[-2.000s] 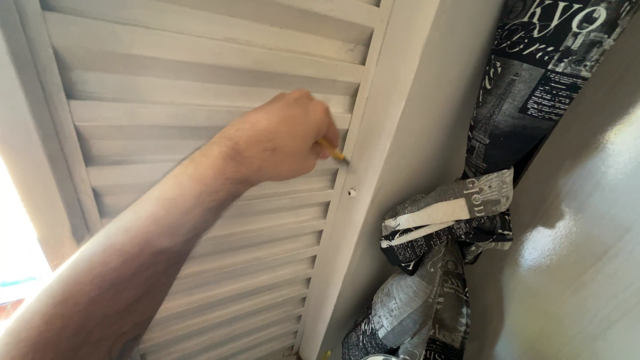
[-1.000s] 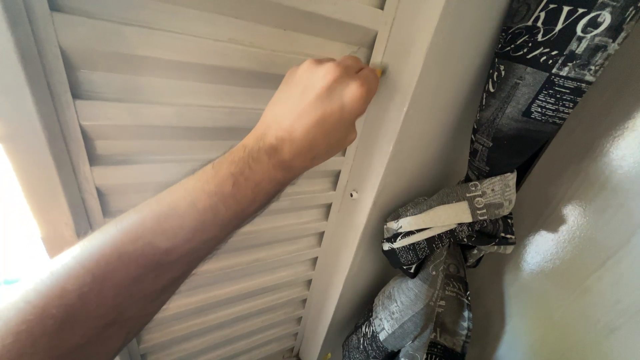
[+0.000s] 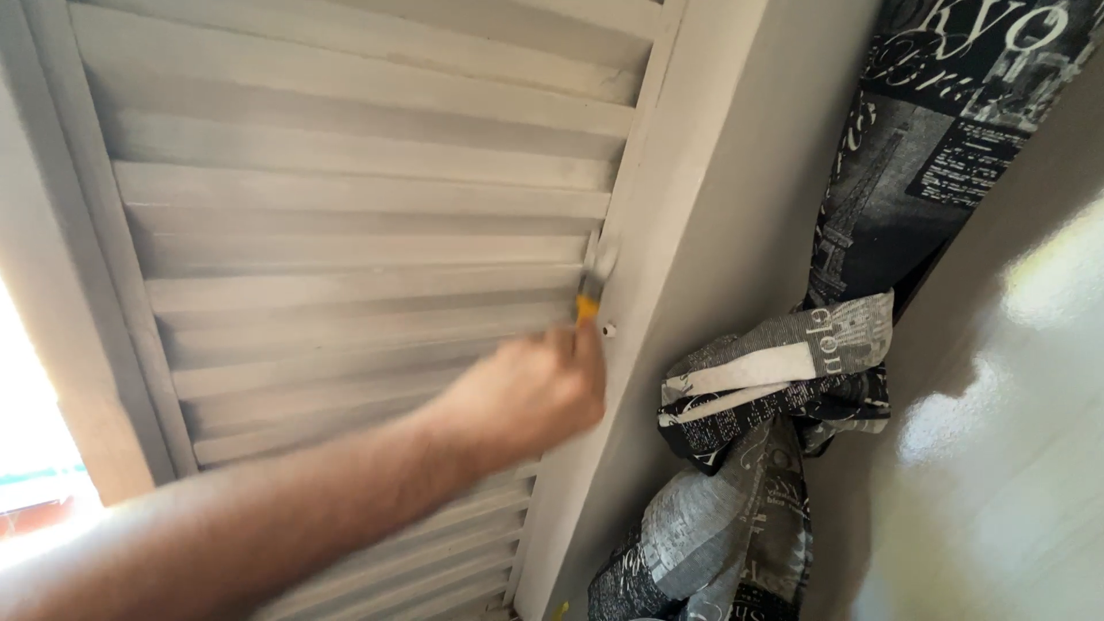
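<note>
My left hand (image 3: 539,384) reaches in from the lower left, its fingers closed around a small brush with a yellow handle (image 3: 586,308). The blurred brush head points up and touches or nearly touches the inner edge of the frame, where the ends of the slats meet it. Pale louvred slats (image 3: 362,194) of a shutter lie behind my hand and forearm. A small round screw or knob (image 3: 609,330) sits on the wooden frame (image 3: 681,198), just right of my fingers. My right hand is out of view.
A black-and-grey printed curtain (image 3: 897,164) hangs to the right, with a knotted part (image 3: 776,379) beside the frame. A glossy pale surface (image 3: 992,483) fills the lower right. Bright light enters at the far left.
My left hand has moved down from higher on the frame, where it was one second ago, with the brush still in it. The curtain has stayed in place.
</note>
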